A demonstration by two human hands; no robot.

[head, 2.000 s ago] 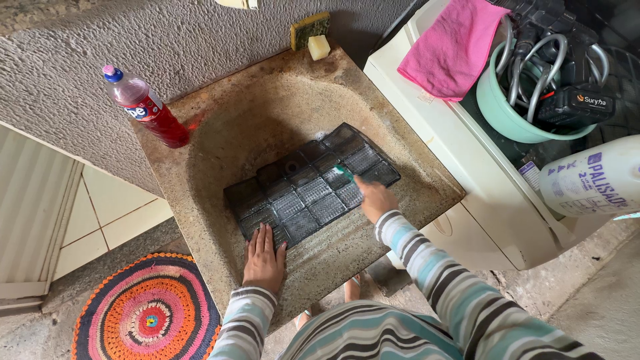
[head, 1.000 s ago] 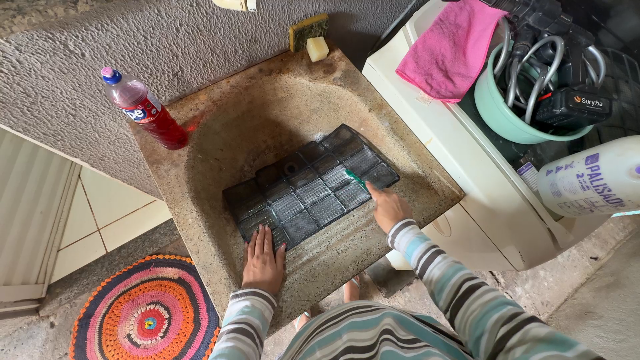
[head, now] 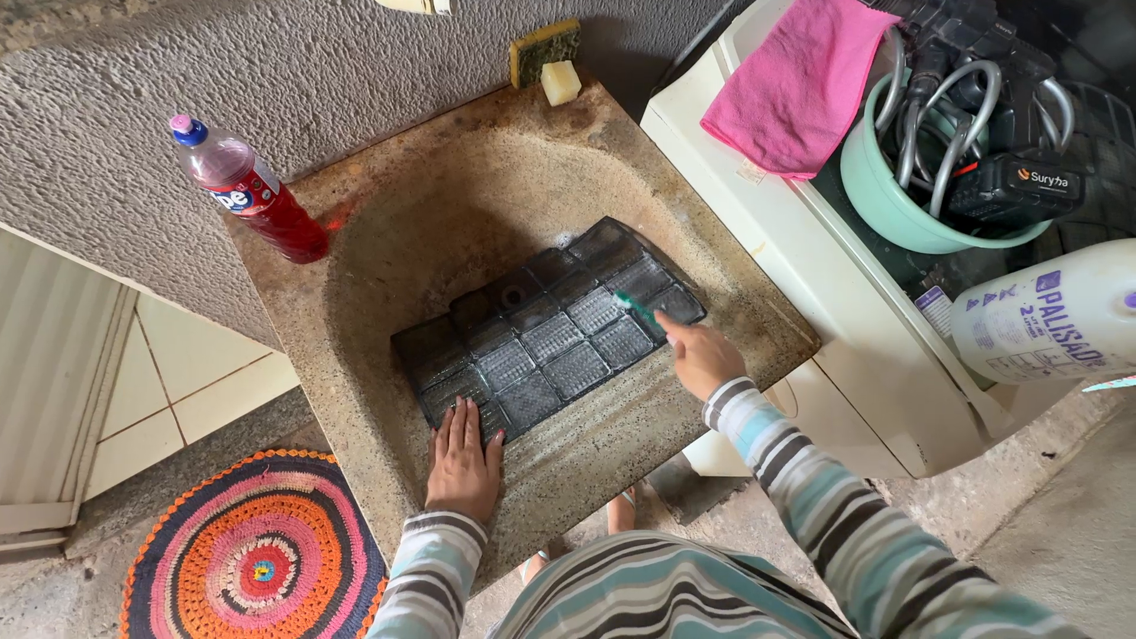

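A dark rectangular mesh filter panel, divided into squares, lies wet in a speckled stone sink. My left hand rests flat on the panel's lower left corner, fingers a little apart, gripping nothing. In my right hand is a small green brush, its handle mostly hidden by the fingers; the bristle end touches the squares near the panel's right end. A little white foam shows there and at the panel's far edge.
A bottle of red liquid stands on the sink's left corner. A sponge and a soap block sit at the back. On the right are a pink cloth, a green basin holding hoses, and a white spray bottle.
My right hand with the green brush has shifted slightly over the right part of the panel. My left hand stays on the lower left corner, and the panel has not plainly moved.
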